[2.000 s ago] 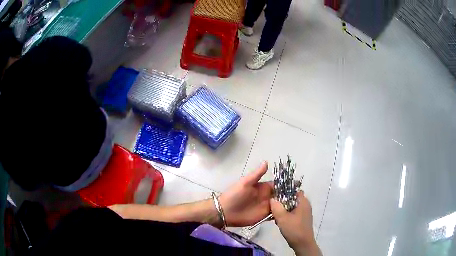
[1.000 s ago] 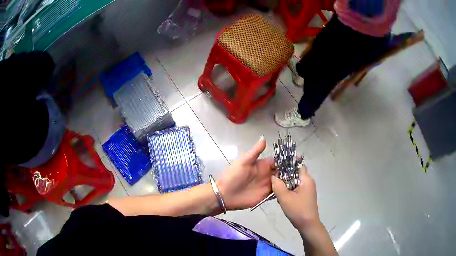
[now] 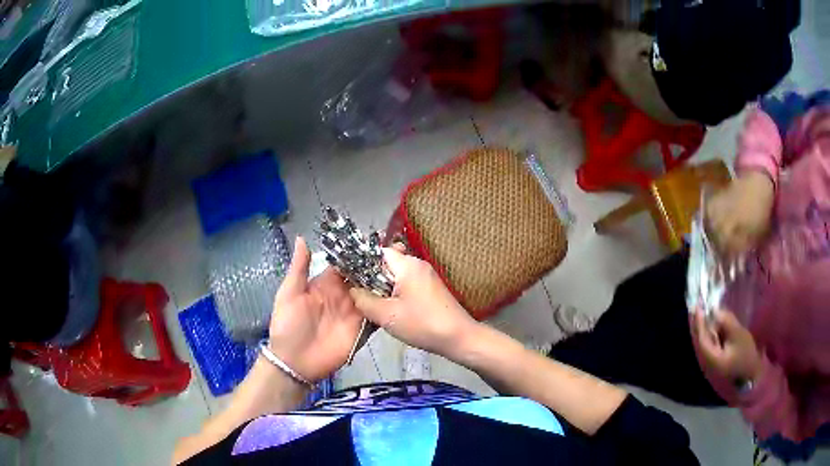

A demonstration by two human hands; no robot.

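A bunch of thin dark silver metal shafts point(image 3: 353, 250) stands up out of my right hand point(image 3: 414, 305), which is closed around its lower part. One shaft sticks out below, between my hands. My left hand point(image 3: 314, 319) is open, palm up, with the thumb raised, beside the bunch and close against my right hand. It wears a bracelet at the wrist. I see nothing held in the left palm, though its right side is partly covered by my right hand.
A red stool with a woven seat point(image 3: 487, 227) is just ahead. Clear ribbed trays point(image 3: 246, 273) and blue trays point(image 3: 238, 191) stand on the floor at left. A green table point(image 3: 182, 45) crosses the top. A person in pink point(image 3: 792, 273) holds white pieces at right. Red stool point(image 3: 118, 346) lower left.
The view has swung and moved closer to the woven stool and green table. My hands appear further left, still around the bunch. The person in pink now shows at right with both hands.
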